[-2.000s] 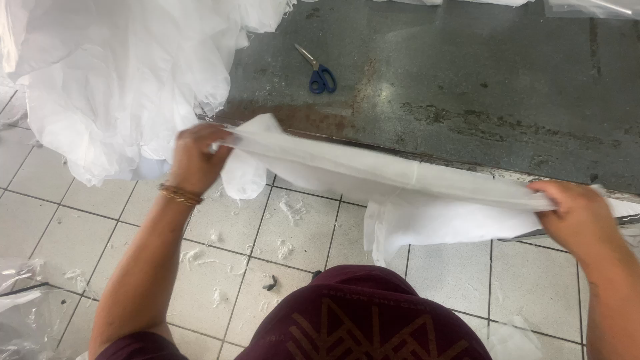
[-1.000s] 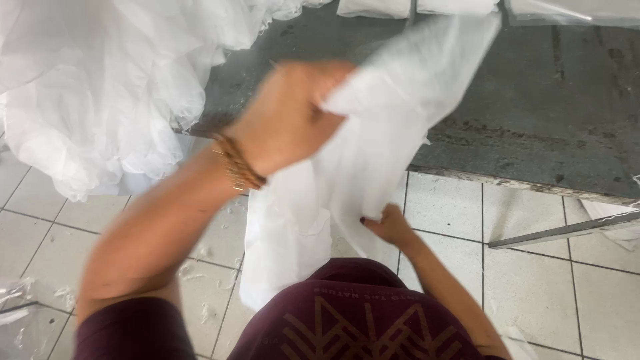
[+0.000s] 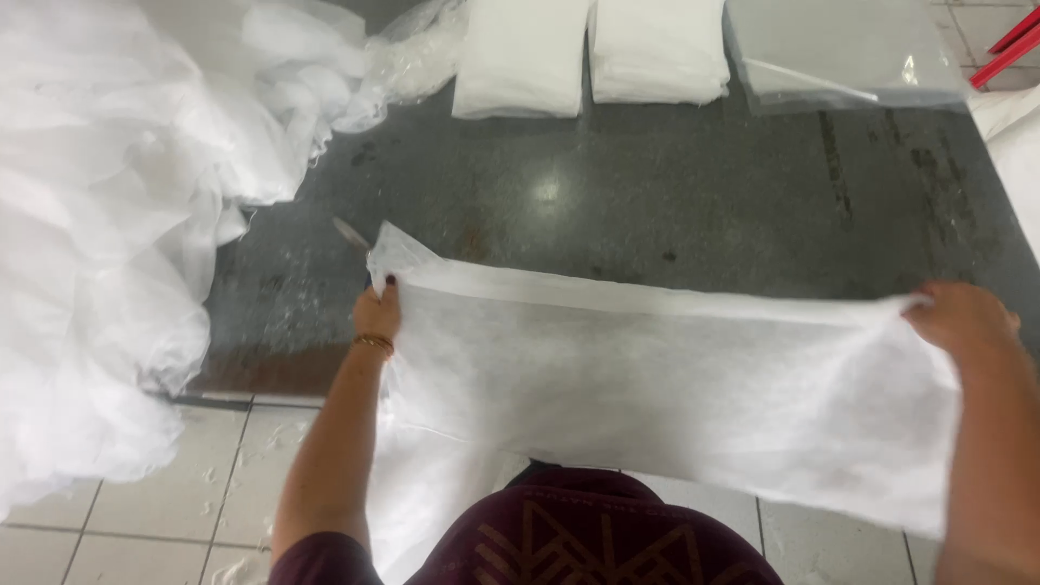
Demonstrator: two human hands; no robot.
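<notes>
A sheer white fabric panel (image 3: 634, 374) is stretched between my two hands, over the near edge of the dark table. My left hand (image 3: 379, 313) grips its upper left corner, with a small flap of cloth sticking up beyond the fingers. At the upper right corner, my right hand (image 3: 963, 317) is closed on the hem. A folded band runs along the top edge from one hand to the other. Just beyond my left hand, the scissors (image 3: 351, 234) lie on the table, with their blades showing and their handles mostly hidden.
A large heap of white sheer fabric (image 3: 106, 203) covers the left side. Along the far side of the dark table (image 3: 617, 187) lie two folded white stacks (image 3: 520, 61) (image 3: 660, 49) and a clear plastic sheet or bag (image 3: 845, 57). Thread scraps lie on the tiled floor (image 3: 146, 504).
A second ago the fabric hung bunched, with my left hand raised and my right hand low near my body. Now my hands are wide apart and the panel is spread between them.
</notes>
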